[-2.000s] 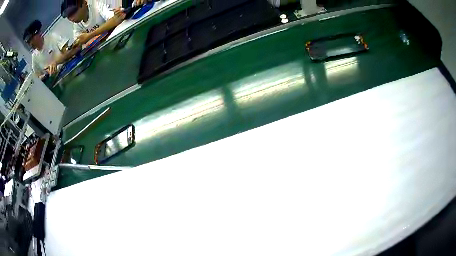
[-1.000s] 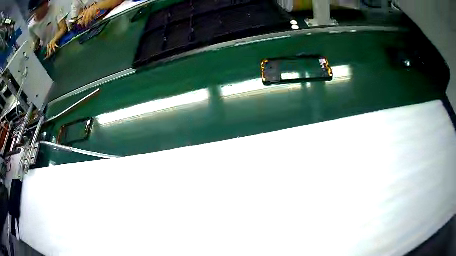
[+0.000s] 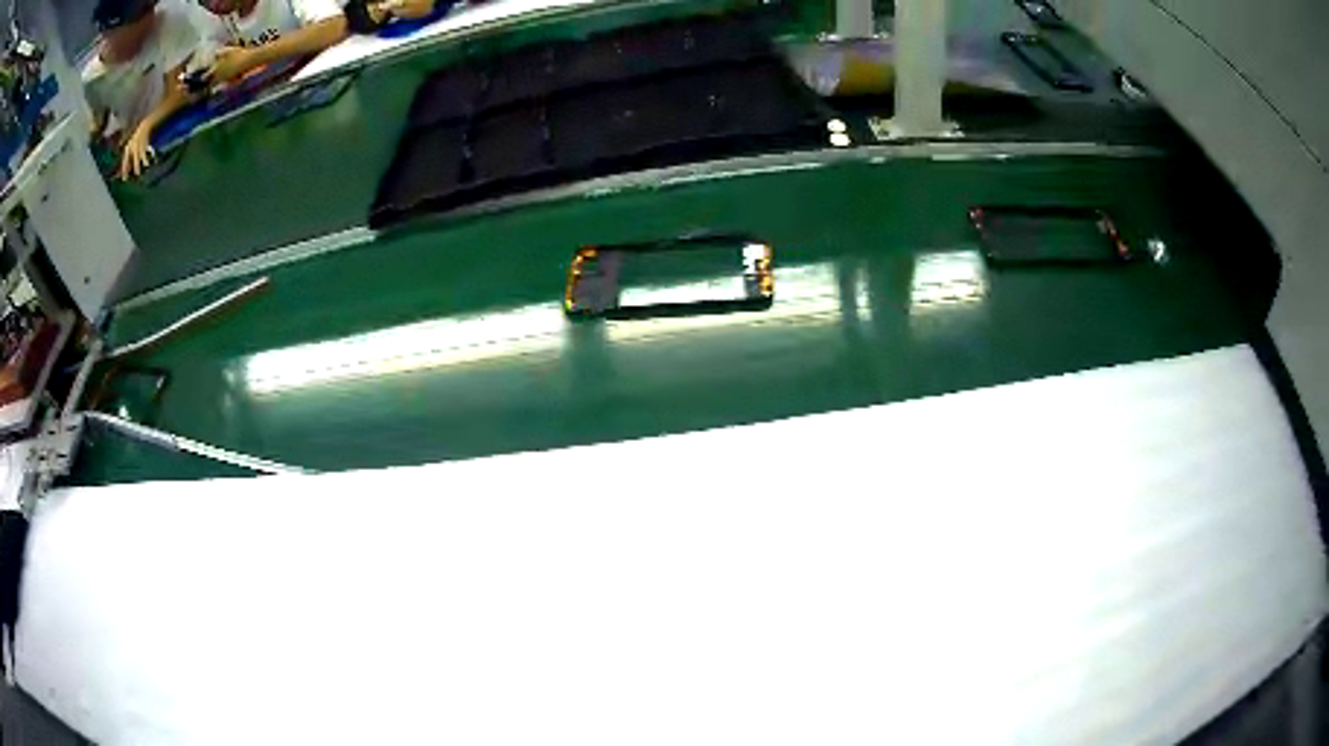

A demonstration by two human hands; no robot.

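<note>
A black phone middle frame (image 3: 595, 281) with a large open window and small orange-gold patches at its ends lies on the glossy green conveyor belt (image 3: 729, 357), near the middle of the view. A second phone middle frame lies on the belt at the right (image 3: 1049, 260). Another frame lies at the far left end of the belt (image 3: 158, 385), small and partly unclear. A wide white foam sheet (image 3: 656, 583) fills the near side. Neither my left hand nor my right hand is in view.
A dark ribbed tray (image 3: 583, 117) lies beyond the belt's rail, beside a pale post (image 3: 918, 73). Pale guide strips (image 3: 190, 446) lie at the belt's left end, next to machine parts. Two people work at the far upper left. More frames (image 3: 1045, 61) lie at the upper right.
The middle frame has moved left across the view. Another frame has appeared at the right, and the left one has shifted to the far left. The camera view has turned somewhat.
</note>
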